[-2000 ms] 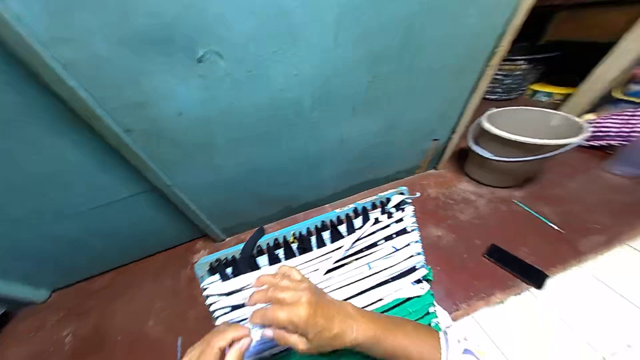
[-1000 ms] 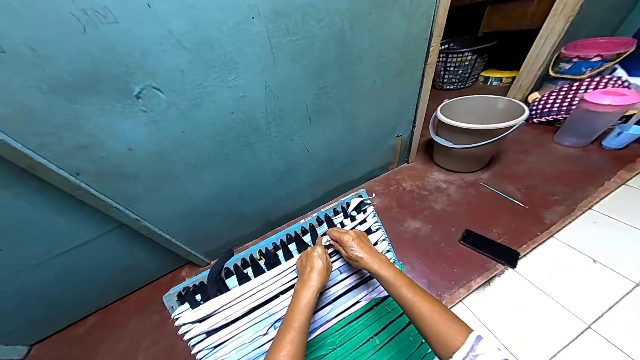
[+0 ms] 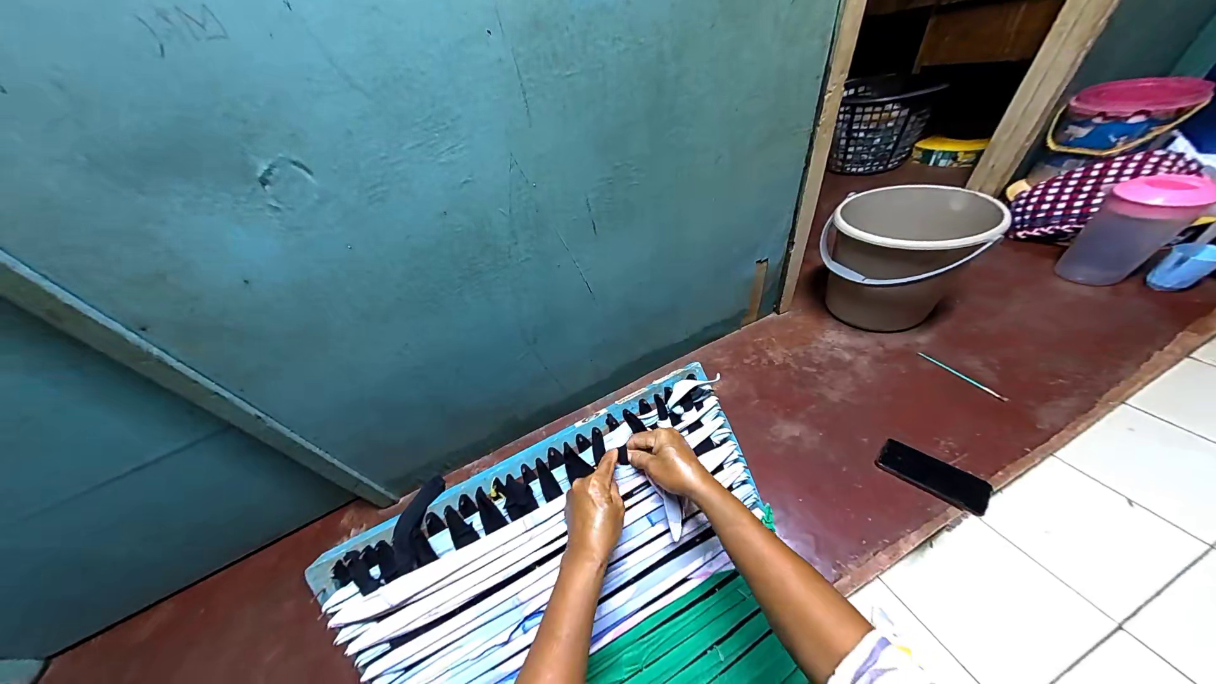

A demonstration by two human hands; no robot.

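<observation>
A blue wooden frame (image 3: 454, 492) lies tilted across the lower middle, with black fabric loops (image 3: 487, 510) along its far edge. White and pale fabric strips (image 3: 456, 600) run across it, and green strips (image 3: 708, 635) lie nearer me. My left hand (image 3: 596, 508) is over the strips, its fingertips pinching at a black loop. Beside it, touching or nearly so, my right hand (image 3: 668, 463) closes its fingers on a white fabric strip (image 3: 674, 516), whose loose end hangs below the hand. A longer black strip (image 3: 415, 522) stands up at the frame's left part.
A teal wall (image 3: 408, 218) rises behind the frame. On the red floor (image 3: 788, 446) to the right are a grey-brown bucket (image 3: 888, 271), a thin green stick (image 3: 961, 376) and a black phone (image 3: 934, 476). Farther right stand a pink-lidded pitcher (image 3: 1107, 237) and a checkered cloth bundle (image 3: 1073, 195).
Two seconds ago my hands were near the frame's lower part; they have since moved up to the black loops. The view has shifted, showing more on the right.
</observation>
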